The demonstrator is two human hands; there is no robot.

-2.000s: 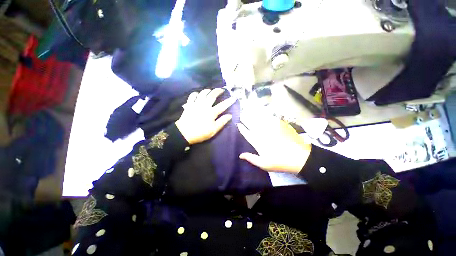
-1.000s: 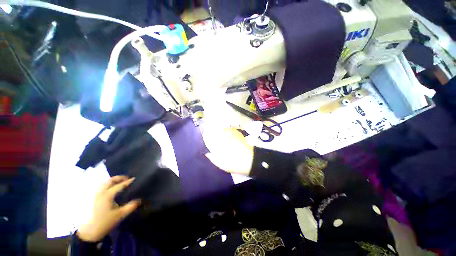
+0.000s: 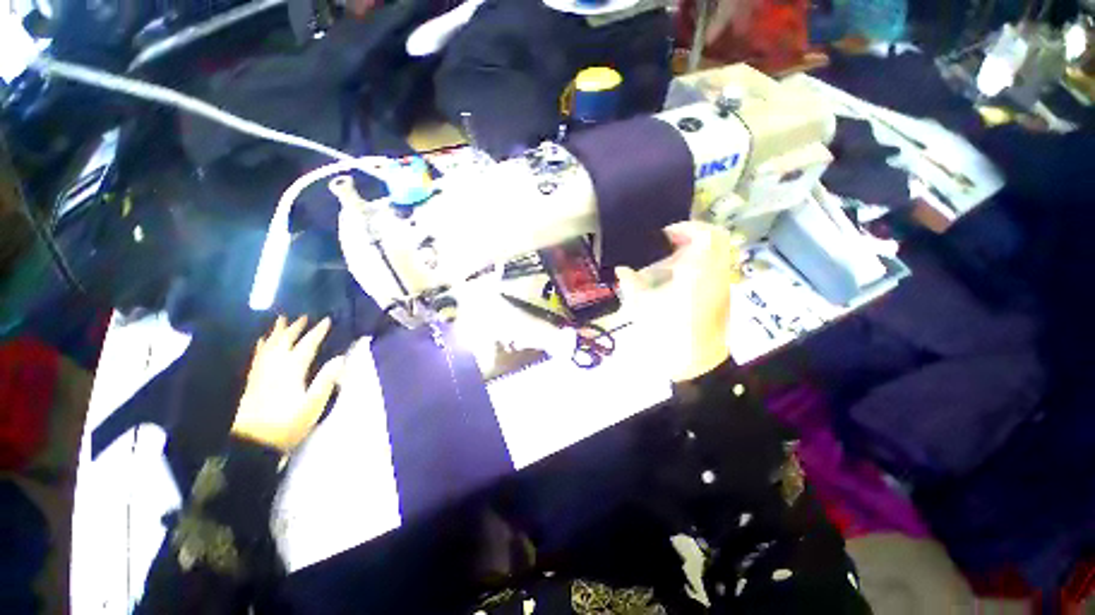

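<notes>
A purple cloth strip [image 3: 432, 408] runs from under the needle area of the cream-white sewing machine [image 3: 480, 210] towards the wearer, over the table's front edge. My left hand [image 3: 286, 384] is left of the strip, fingers spread, at the edge of black cloth [image 3: 216, 372], apparently not gripping it. My right hand [image 3: 696, 306] is raised at the lower edge of a dark purple piece [image 3: 636, 186] draped over the machine arm. Its thumb and fingers are apart around that edge; whether they pinch the cloth is unclear.
A phone [image 3: 579, 276] and scissors [image 3: 591, 346] lie under the machine arm. The lit lamp [image 3: 271, 262] hangs left of the machine head. A yellow-topped spool [image 3: 597, 90] stands behind. Dark cloth heaps [image 3: 961, 372] are at the right.
My right hand has left the purple strip near the needle and moved right and up to the draped piece. My left hand is higher beside the strip. The view has shifted, showing more behind the machine.
</notes>
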